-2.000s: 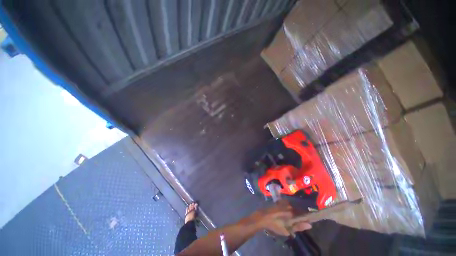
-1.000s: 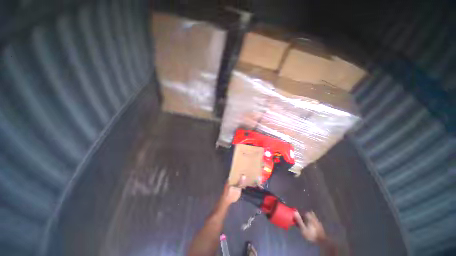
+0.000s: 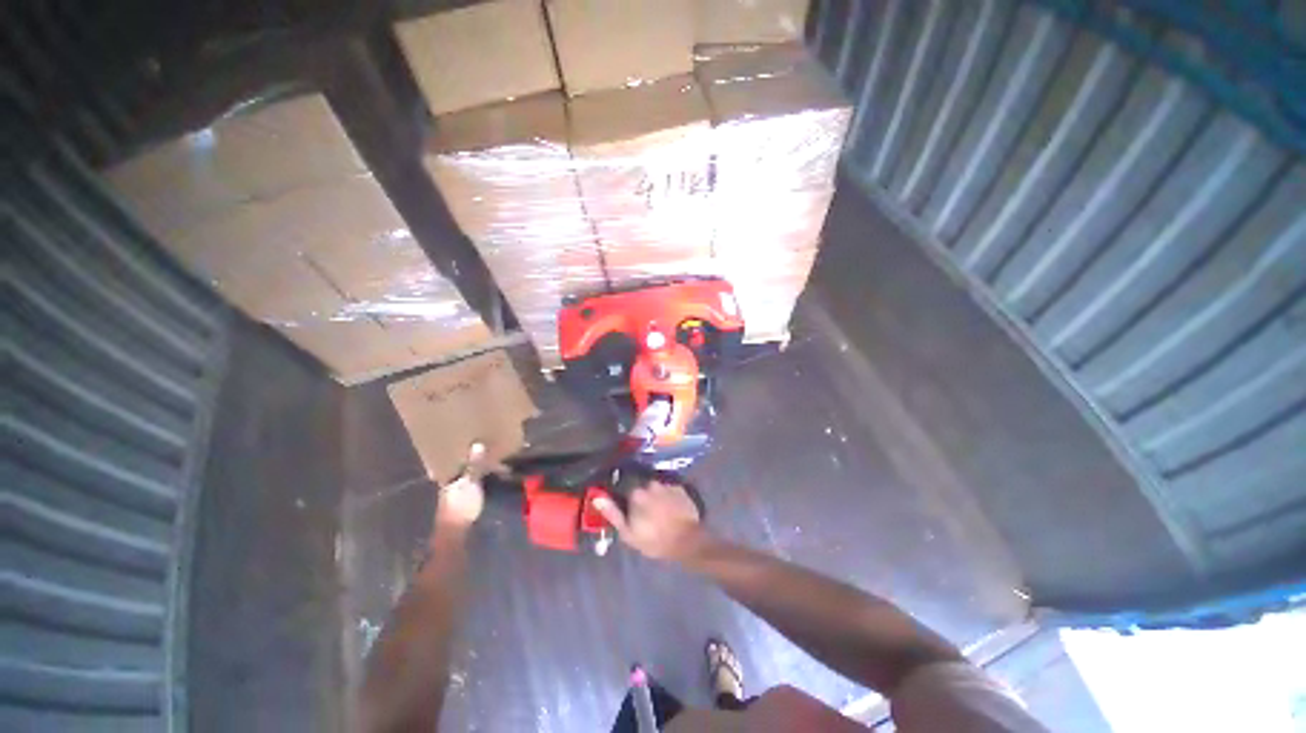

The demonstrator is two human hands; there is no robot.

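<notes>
My left hand [image 3: 461,498] is closed on the lower edge of the brown cardboard tally sheet [image 3: 461,410], beside the left end of the tiller handle. Faint handwriting shows near the sheet's top. My right hand [image 3: 656,518] is closed on the right side of the tiller handle [image 3: 553,516], by its red centre head. The red electric pallet truck [image 3: 652,318] stands against the wrapped cartons [image 3: 652,193]; its forks are hidden. Whether my left hand also touches the handle, I cannot tell.
A second wrapped carton stack [image 3: 294,229] stands at the left, with a narrow dark gap between the stacks. Corrugated walls [image 3: 1060,244] rise on both sides. The dark truck floor [image 3: 845,501] ends at a bright opening at lower right. A white stick [image 3: 643,702] points forward from below.
The view has turned and the load now stands more upright in it. The right hand has closed on the tiller handle. The tally sheet has moved left, clear of the red body.
</notes>
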